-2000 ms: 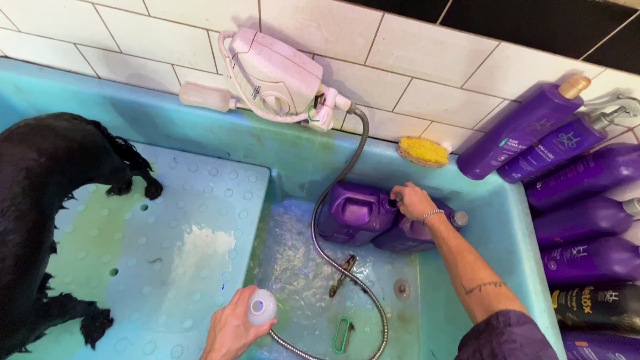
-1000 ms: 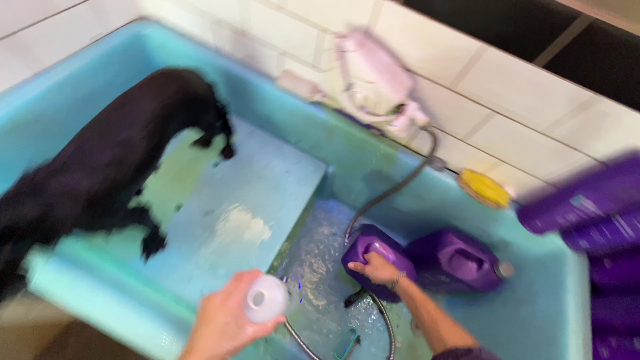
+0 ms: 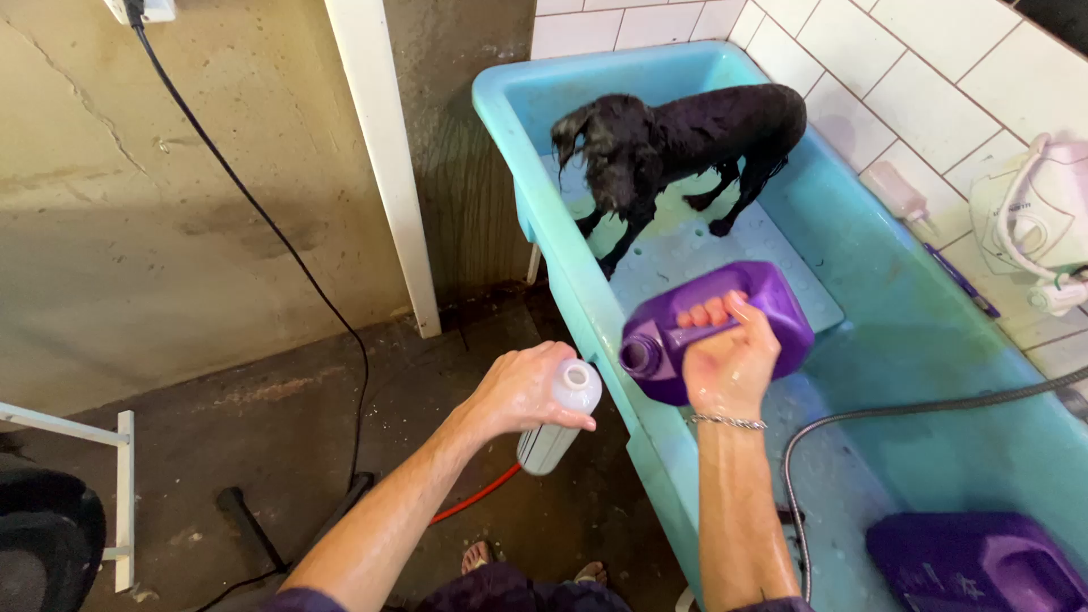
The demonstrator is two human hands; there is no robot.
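Observation:
My left hand (image 3: 527, 391) grips an uncapped, translucent white plastic bottle (image 3: 548, 444) near its neck, held over the floor just outside the tub. My right hand (image 3: 729, 357) holds a purple plastic jug (image 3: 778, 297) by its handle, tilted, with its uncapped mouth pointing left toward the bottle. A gap stays between the two mouths, and no liquid shows between them. Below the jug runs the near rim of a turquoise bathing tub (image 3: 586, 293). A wet black dog (image 3: 714, 127) stands on the raised floor at the tub's far end, its head toward the near rim.
Another purple jug (image 3: 943, 552) lies in the tub's lower right. A grey metal shower hose (image 3: 901, 408) curves through the tub. On the far ledge are a small bottle (image 3: 894, 189) and a white wall unit (image 3: 1041, 204). A black cable (image 3: 255, 200) hangs at left; a red hose (image 3: 476, 499) crosses the floor.
My right hand has lifted one purple jug out of the tub's deep end, where two stood, to above the near rim. The view has swung left. The dog now faces the near side.

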